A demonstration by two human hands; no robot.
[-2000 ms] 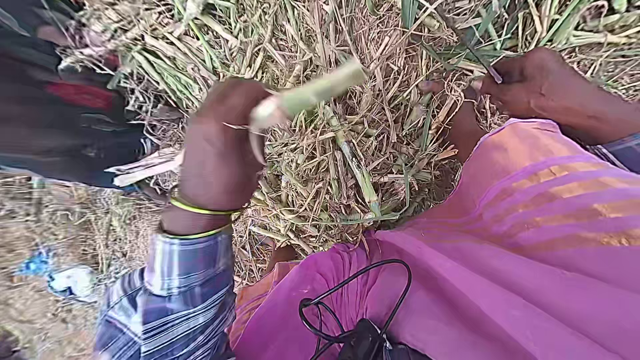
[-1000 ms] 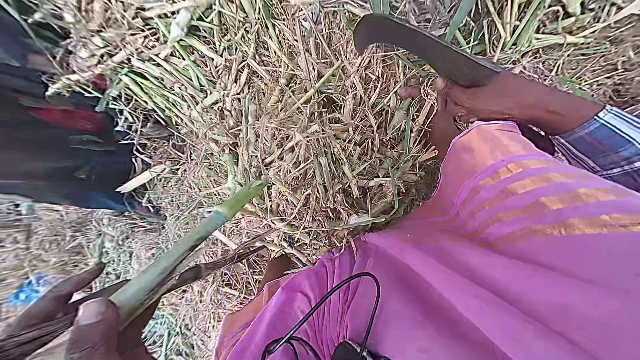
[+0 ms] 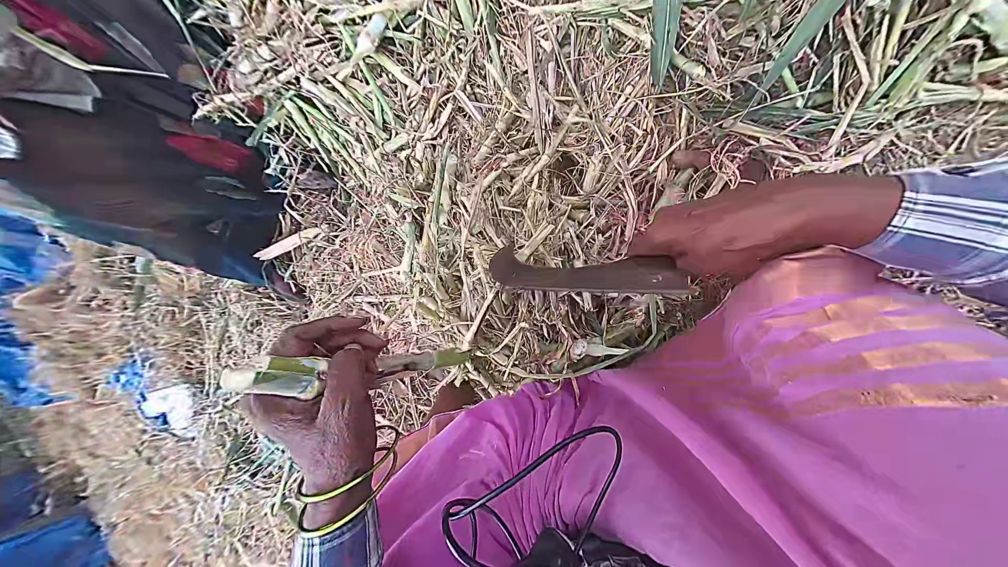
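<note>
My left hand (image 3: 323,394), with yellow-green bangles at the wrist, grips a green plant stalk (image 3: 276,378) whose thick pale end points left; its thinner part runs right toward the litter. My right hand (image 3: 709,232) is closed around a dark curved blade, a sickle or billhook (image 3: 583,277), held flat with its hooked tip toward the left. The handle is hidden in the hand. Between the hands lies a heap of chopped stalks and dry straw (image 3: 520,173). The blade is above the heap, apart from the held stalk.
Another person's dark clothing (image 3: 134,157) fills the upper left. My pink cloth garment (image 3: 709,457) covers the lap, with a black cable (image 3: 543,472) on it. Long green stalks (image 3: 906,71) lie at the upper right. Blue plastic sheeting (image 3: 47,535) shows at the lower left.
My left hand has moved in from the lower left corner with a stalk. The blade, pointing up-left a second ago, now lies lower and points left.
</note>
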